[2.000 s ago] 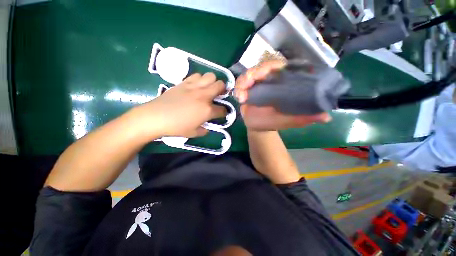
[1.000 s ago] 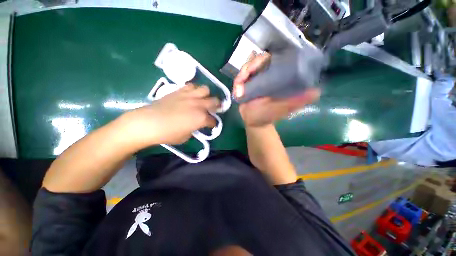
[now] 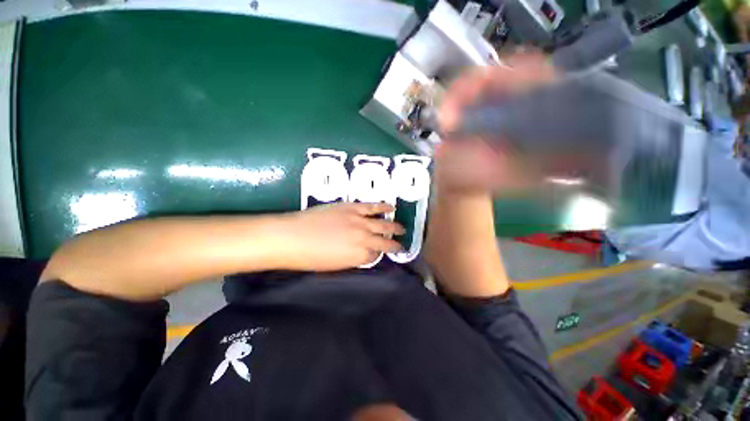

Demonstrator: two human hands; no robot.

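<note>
Three white plastic loop housings (image 3: 328,180) lie side by side on the green bench surface, their round discs and crossbars pointing away from me. My left hand (image 3: 352,236) lies palm down across their loops, with its fingers spread over the middle and right ones. My right hand (image 3: 477,123) is blurred and grips the grey electric screwdriver (image 3: 547,131), also blurred, right of the housings and in front of the screw feeder (image 3: 400,84). The bit and any screw on it cannot be made out.
A second grey cylinder (image 3: 599,39) rests behind the feeder at the upper right. A pale metal rail (image 3: 329,18) runs along the bench's far edge. A person's light blue sleeve (image 3: 699,234) is at the right. Red bins (image 3: 647,367) and a blue bin stand on the floor.
The housings have turned from lying sideways to pointing away from me and have shifted right. My left hand has moved right with them. My right hand and the screwdriver have moved right.
</note>
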